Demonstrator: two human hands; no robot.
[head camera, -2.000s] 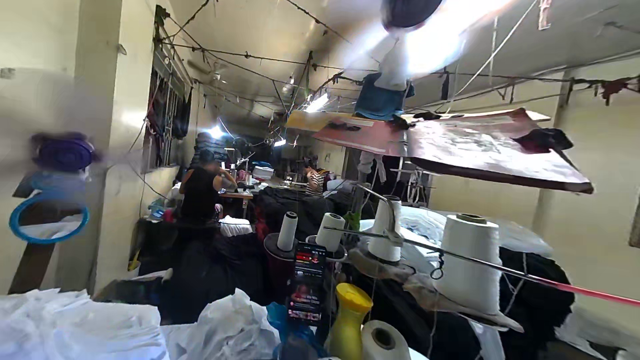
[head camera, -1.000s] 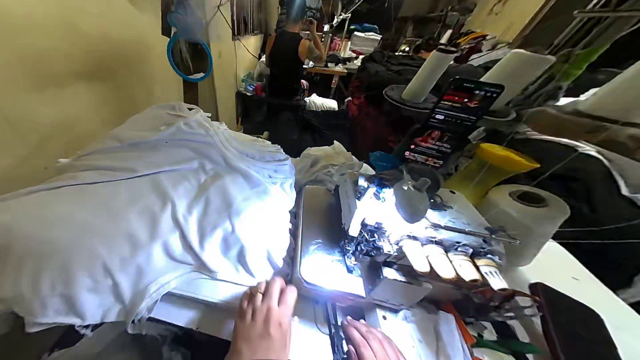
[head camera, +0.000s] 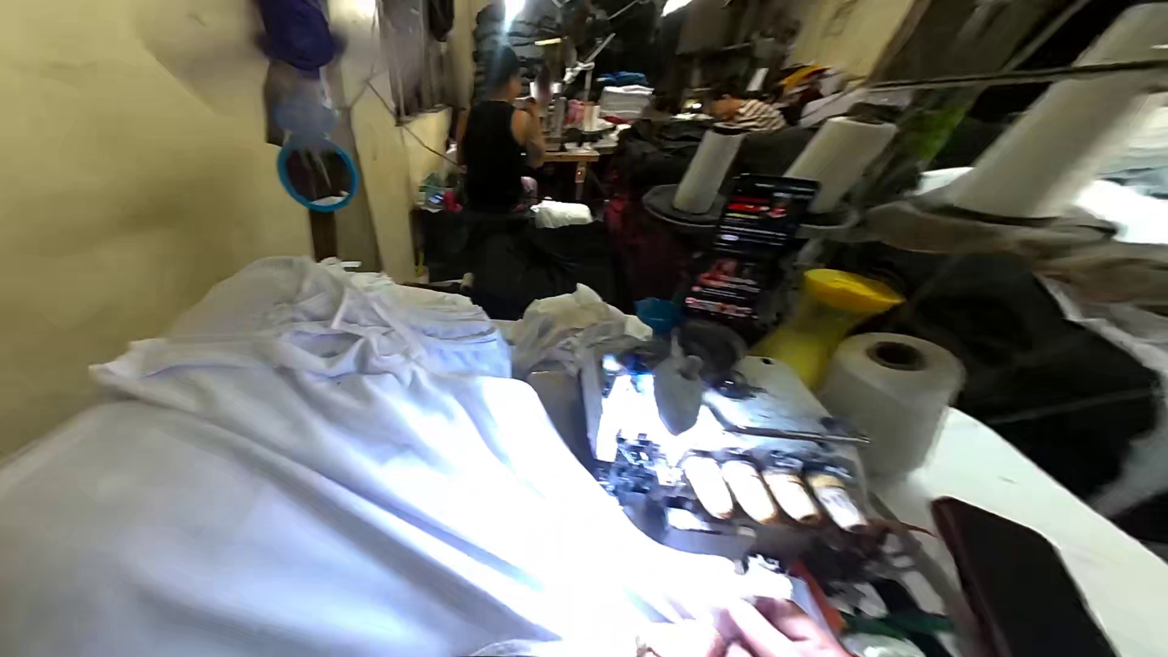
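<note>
White fabric (head camera: 438, 474) spreads from the left over the front of an overlock sewing machine (head camera: 730, 438), whose lamp lights it brightly. At the bottom edge, my right hand (head camera: 785, 630) has its fingers bent on the right end of this cloth. Just left of it, my left hand (head camera: 683, 639) shows only in part at the same end, blurred and cut off by the frame; its grip is unclear. The needle area of the machine is glaring and partly hidden. Thread runs through white-lit tension dials (head camera: 748, 488) on the machine's front.
A dark phone (head camera: 1022, 579) lies on the white table (head camera: 995, 465) at right; another phone (head camera: 753, 246) with a lit screen stands behind the machine. Near it are a yellow container (head camera: 826, 315), a white thread cone (head camera: 890, 392) and more cones on a stand. Two people sit or stand farther back.
The white fabric now lies across the machine's front plate, which was bare one second ago. Both hands, then flat on the plate, are now lower and farther right at the cloth's end.
</note>
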